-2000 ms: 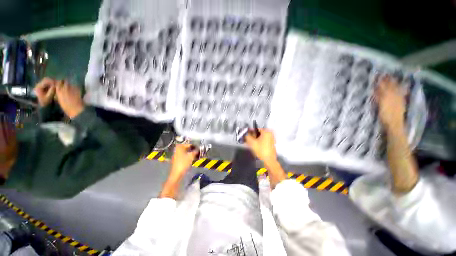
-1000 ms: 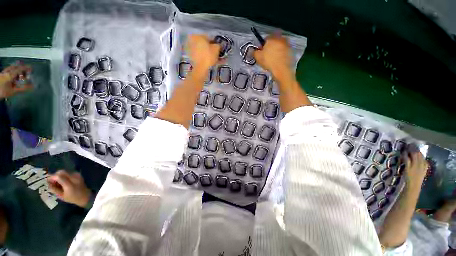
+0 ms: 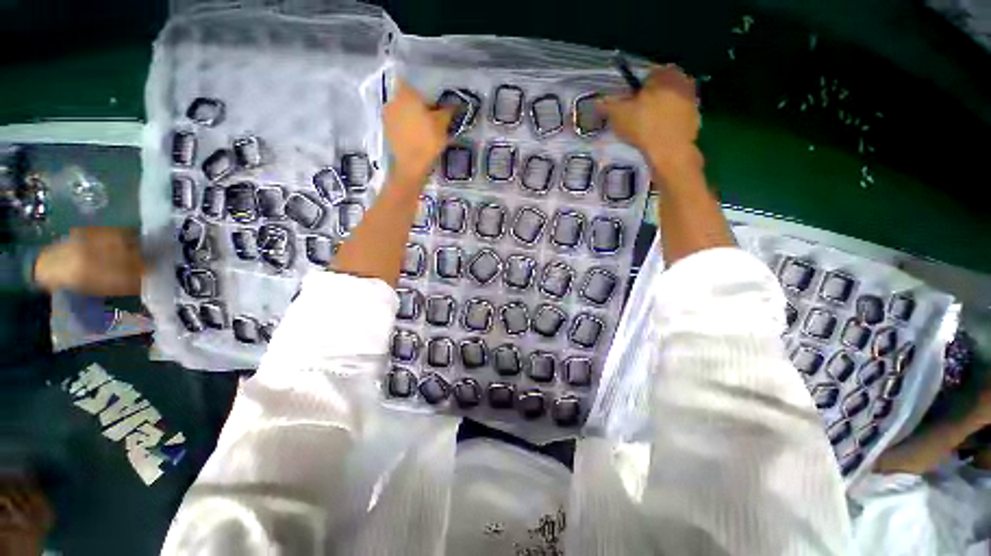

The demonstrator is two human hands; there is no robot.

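Observation:
The middle white tray (image 3: 522,51) holds rows of dark, rounded-square watch frames with silvery rims, one of them (image 3: 506,104) in the far row. My left hand (image 3: 413,136) is at the tray's far left, with thumb and finger closed on a watch frame (image 3: 461,110); it seems to overlap another. My right hand (image 3: 665,117) is at the far right, its fingertips at the edge of a watch frame (image 3: 590,113) lying in the far row. Slim black tweezers (image 3: 628,73) stick out of my right hand. My sleeves hide part of the tray's sides.
A left tray (image 3: 261,71) holds loosely scattered frames. A right tray (image 3: 935,315) holds closer-set frames. Tiny pale bits (image 3: 837,103) lie on the green surface (image 3: 761,163) at far right. Another person's blurred hand (image 3: 92,261) is at left; another person's forearm (image 3: 940,434) is at right.
My hands went from the near edge to the tray's far end. Over the last second my right hand moved right, and two frames now lie between my hands in the far row.

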